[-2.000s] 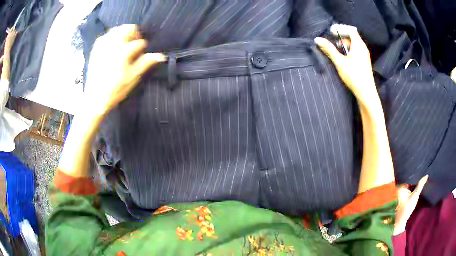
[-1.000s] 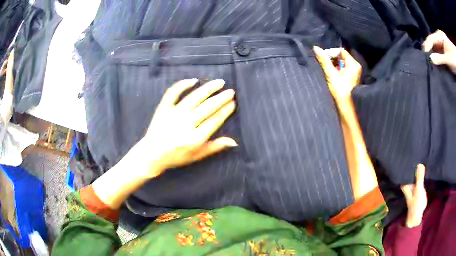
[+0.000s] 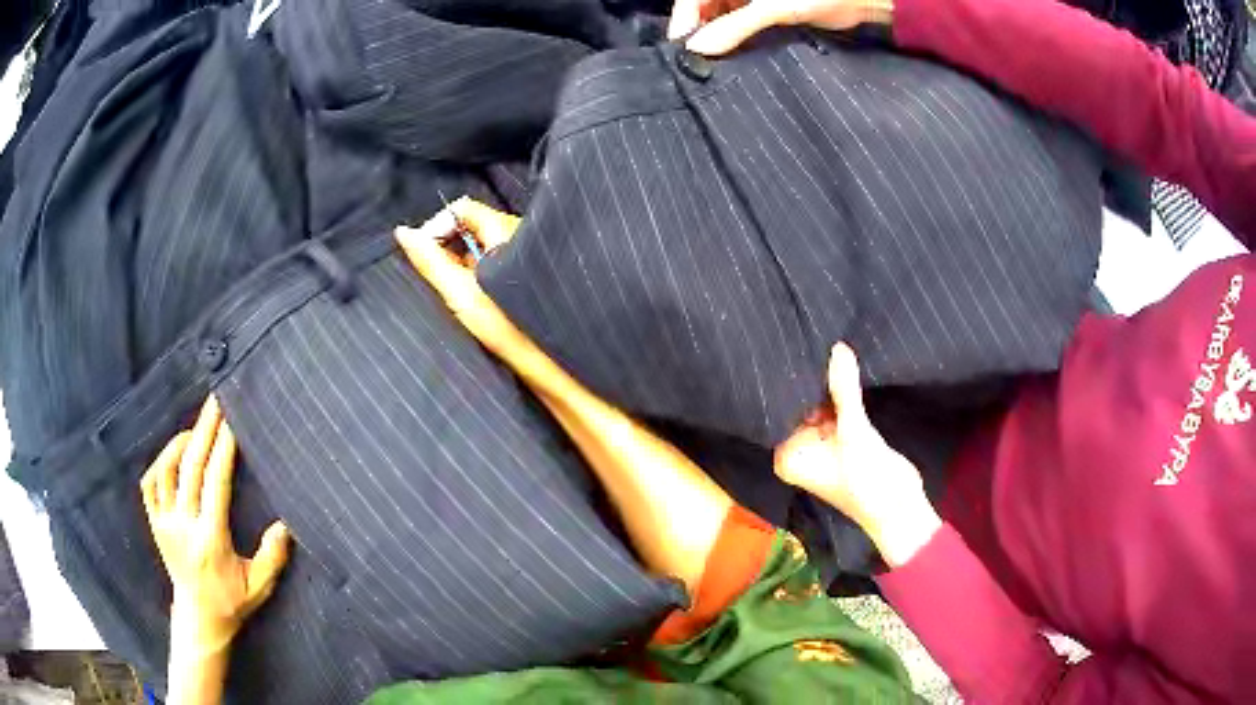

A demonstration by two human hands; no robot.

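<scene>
Dark pinstripe trousers lie in front of me, waistband towards the heap, with a round dark waist button at the left and a belt loop nearer my right hand. My left hand lies on the trousers below the button, fingers somewhat apart, holding nothing. My right hand is closed at the waistband's right end, with a small tool in it that shows metal and a bit of blue. Whether its fingers also pinch the cloth is unclear.
At the right, a person in a maroon top holds a second pair of pinstripe trousers, which borders my right forearm. More dark trousers are heaped beyond my waistband. White table surface shows at the lower left.
The view has swung right, so my trousers appear further left and tilted. The other person's trousers and arms show much more. My left hand remains on the cloth; my right hand stays at the waistband end.
</scene>
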